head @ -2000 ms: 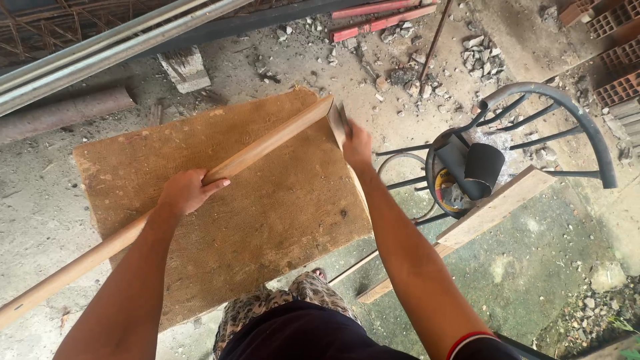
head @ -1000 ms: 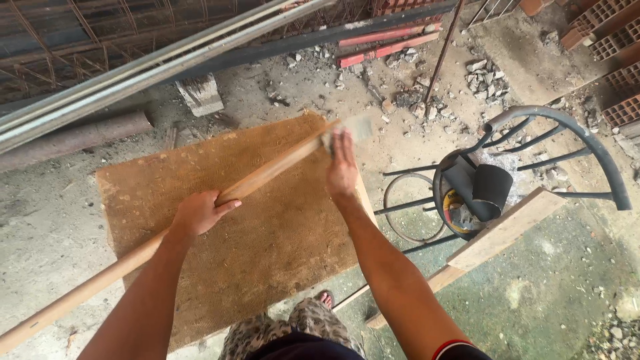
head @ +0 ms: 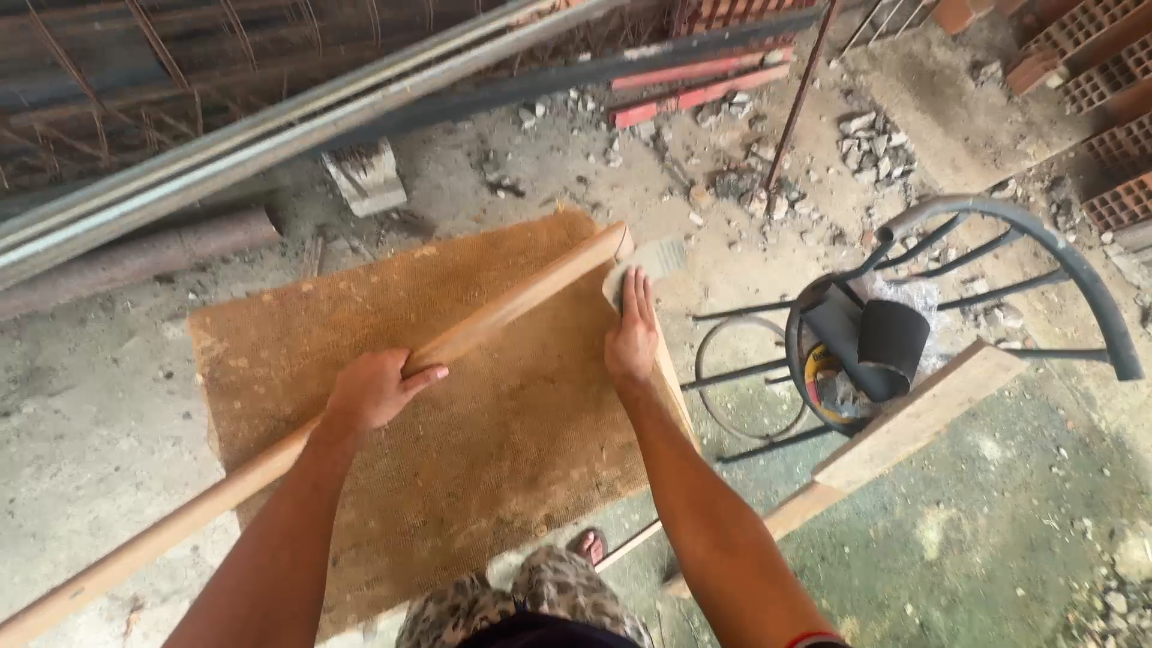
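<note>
A long wooden pole or handrail point(head: 522, 301) lies diagonally over a worn brown board point(head: 504, 432), its upper end near the board's far right corner. My left hand point(head: 373, 387) grips it around its middle. By that upper end, my right hand point(head: 633, 328) holds a flat greyish piece point(head: 661, 259), blurred, perhaps sandpaper, with the fingers laid straight over it. Whether the piece touches the wood cannot be told.
A dark metal chair frame point(head: 1071, 261) at the right holds black abrasive-like sheets point(head: 891, 337) and a yellow roll. Planks point(head: 918, 414) lean beside it. Metal profiles point(head: 297, 139), a pipe point(head: 153, 256), red bars point(head: 693, 94), rubble and hollow bricks point(head: 1120, 202) lie beyond.
My right hand has moved from the tip of the wooden piece to just beside and below it, still with the flat piece. My left hand keeps its grip on the wood.
</note>
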